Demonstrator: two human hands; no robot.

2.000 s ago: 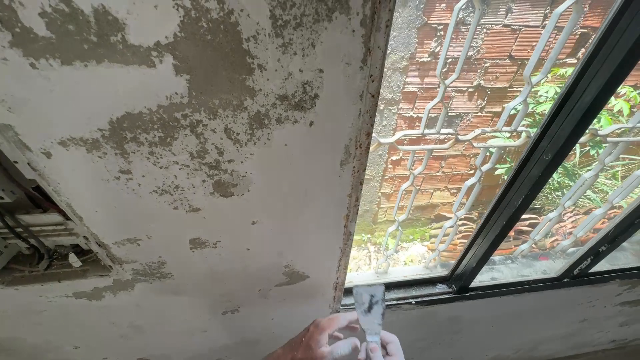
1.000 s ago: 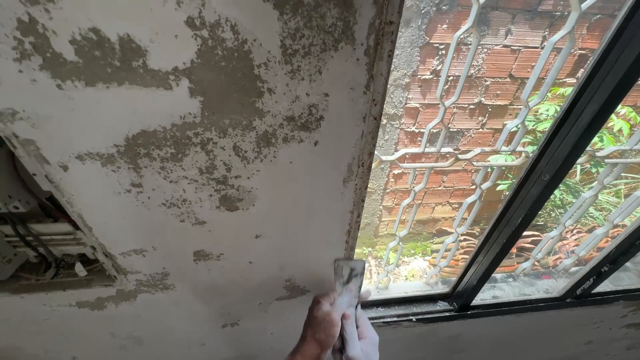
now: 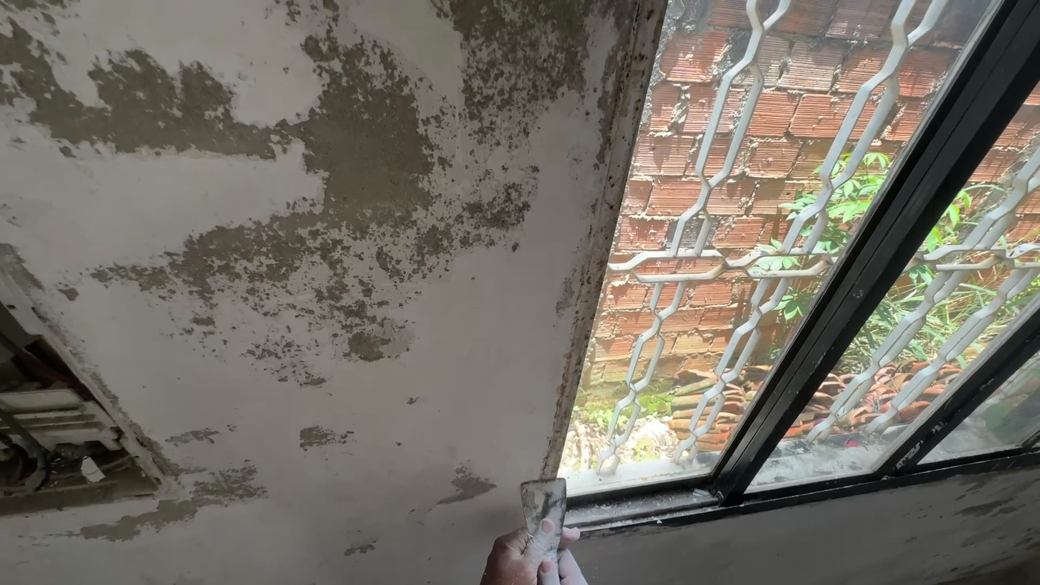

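A dusty putty knife [image 3: 543, 502] stands blade up at the bottom middle of the view, close to the lower left corner of the window. My left hand [image 3: 510, 559] is closed around it from the left. My right hand [image 3: 567, 561], whitened with dust, grips the same tool from the right, a fingertip on the blade. Behind them is the wall [image 3: 479, 349], white with grey patches where the coating is gone. Both wrists are cut off by the frame's lower edge.
A black-framed sliding window [image 3: 853, 301] fills the right side, with a dusty sill track [image 3: 642, 508]. Outside it are a white metal grille [image 3: 703, 264], a brick wall [image 3: 674, 154] and plants. At the left, a wall recess [image 3: 57, 439] holds cables and pale parts.
The putty knife and both hands have moved left, from below the window to the corner of its frame. My hands are now closer together around the tool.
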